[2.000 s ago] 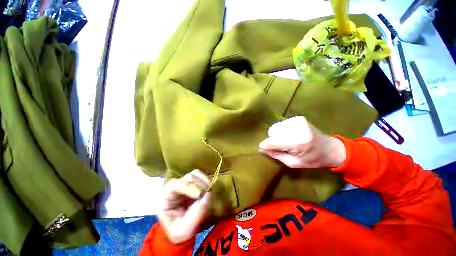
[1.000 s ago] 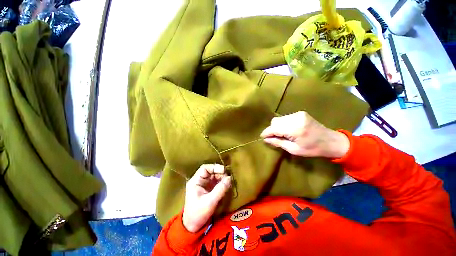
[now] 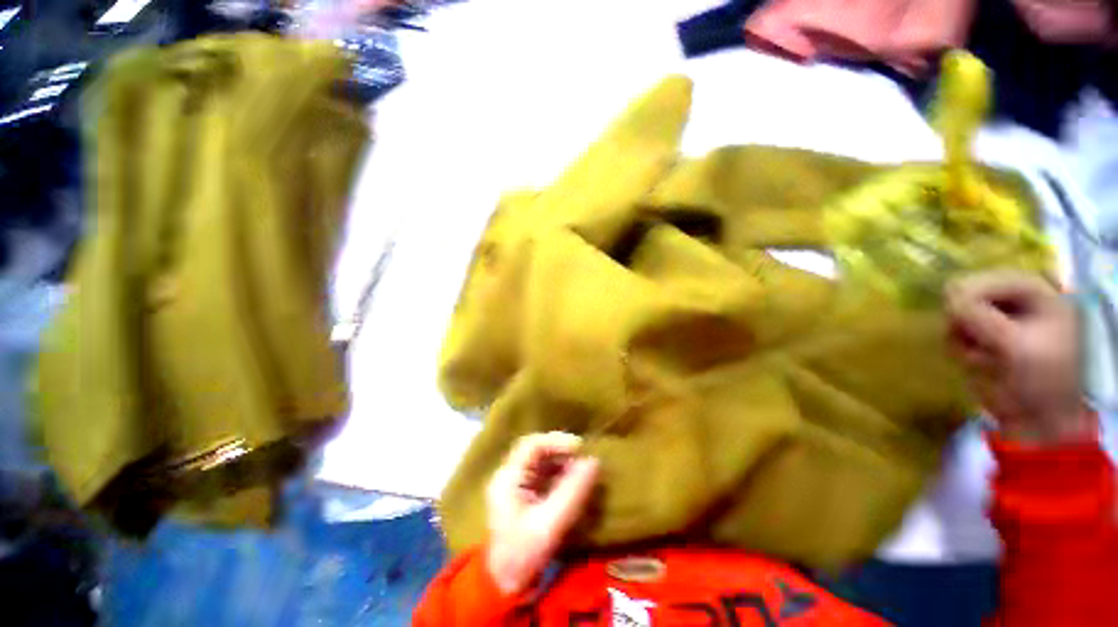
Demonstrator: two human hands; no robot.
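The olive-green jacket (image 3: 687,404) lies bunched and creased on the white table in front of me. The picture is blurred. My left hand (image 3: 539,496) is at the near left part of the jacket, thumb and fingers closed on a bit of its cloth. My right hand (image 3: 1018,349) is raised at the right, past the jacket's right side and just below the yellow bag, with its fingers curled together. Blur hides what is between its fingertips. A faint line runs over the cloth to the right of my left hand; the needle cannot be made out.
A yellow plastic bag (image 3: 932,233) stands at the jacket's upper right. A pile of olive garments (image 3: 209,282) hangs at the left. Pink cloth (image 3: 858,31) and dark cloth lie at the far side. The white table (image 3: 405,404) shows between pile and jacket. Blue floor is below.
My right hand has moved far out to the right, away from my left hand, which stays at the near cloth. The view has shifted, showing more of the far side and the left pile.
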